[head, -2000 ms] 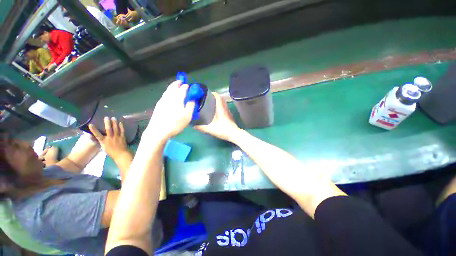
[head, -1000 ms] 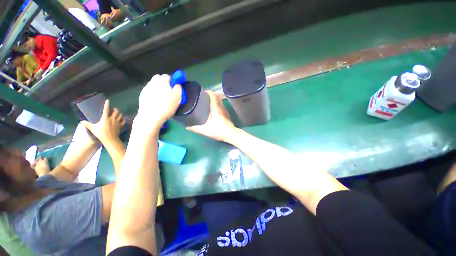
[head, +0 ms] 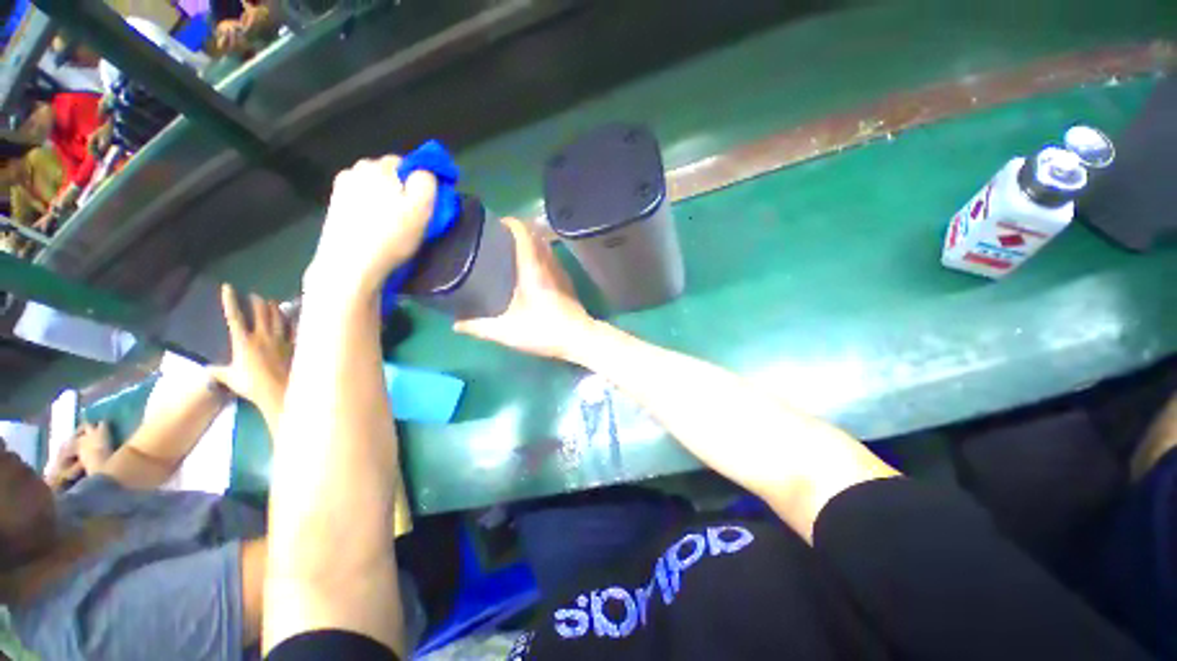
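Observation:
My left hand [head: 368, 226] grips a bunched blue cloth [head: 432, 181] at the black-topped end of a grey speaker unit [head: 488, 269]. My right hand [head: 542, 304] holds the same unit from its right side, fingers spread around it. The unit is slightly tilted; part of its dark end is hidden by my left hand and the cloth. A second grey speaker unit [head: 633, 258] with a dark top stands upright on the green bench [head: 800, 297], just right of the held one.
A white solvent bottle [head: 1007, 226] with a metallic top stands at the right, before a dark grey shape [head: 1142, 174]. A light-blue object [head: 423, 393] lies below my hands. A neighbour's hand [head: 258, 349] touches a grey unit at the left. A raised dark rail runs behind.
My hands, the cloth and the held unit appear further left in the picture, while the whole view has shifted. The cloth has moved along the unit's dark end. The neighbour's unit has changed its tilt.

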